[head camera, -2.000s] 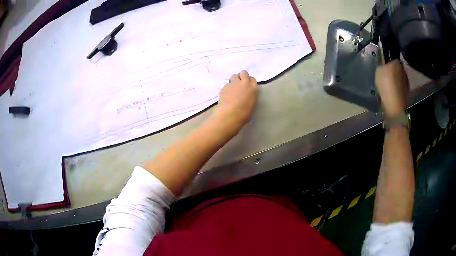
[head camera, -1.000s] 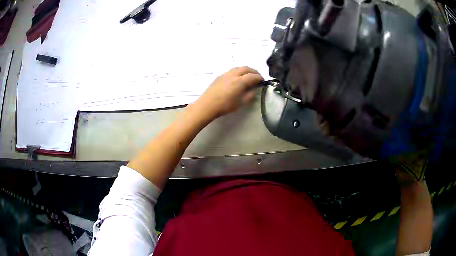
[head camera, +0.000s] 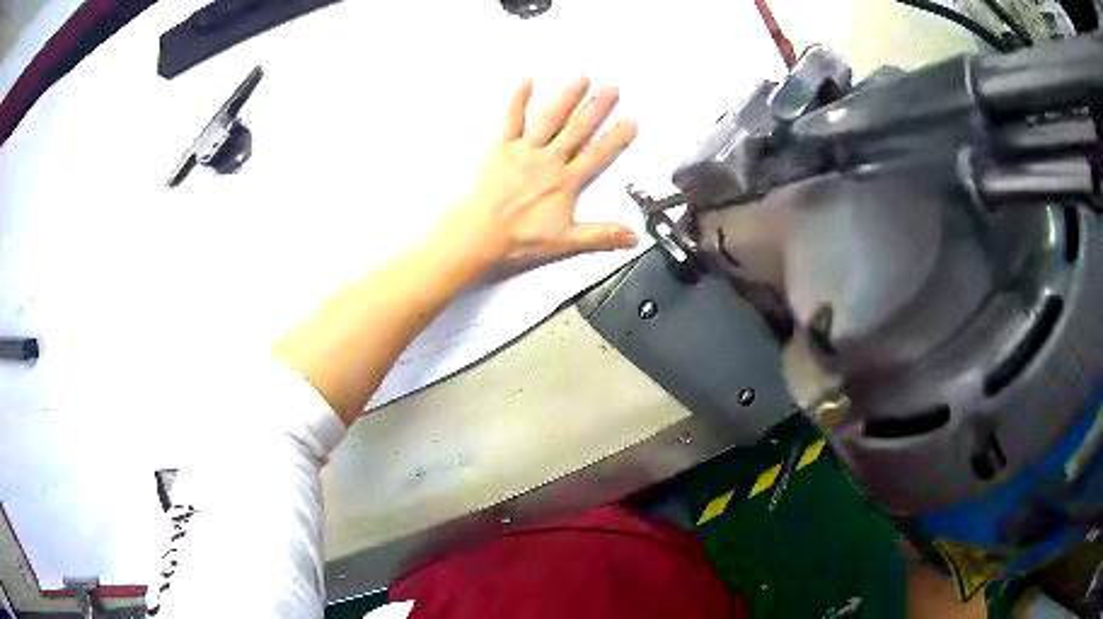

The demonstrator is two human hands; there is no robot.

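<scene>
The electric cloth cutter (head camera: 895,278) fills the right side, with its grey-black motor body, blue section and yellow triangle. Its dark-grey base plate (head camera: 702,351) reaches under the near edge of the fabric stack. The shiny guard (head camera: 669,236) stands at the stack's edge. My left hand (head camera: 550,181) lies flat, fingers spread, on the white paper marker (head camera: 387,85), just left of the guard; it holds nothing. My right hand is hidden behind the cutter; only a bit of skin shows below it. The blade cannot be made out.
Cloth clamps lie on the paper (head camera: 227,145) and grip the near left edge (head camera: 81,593). A long dark bar (head camera: 236,30) and a small weight (head camera: 18,348) rest on the paper. The table's metal edge (head camera: 508,514) runs in front of me. Black cable is at the upper right.
The cutter has come from the right of the table to the stack's near edge, its base plate now partly under it. My left hand has moved from the edge onto the paper and spread.
</scene>
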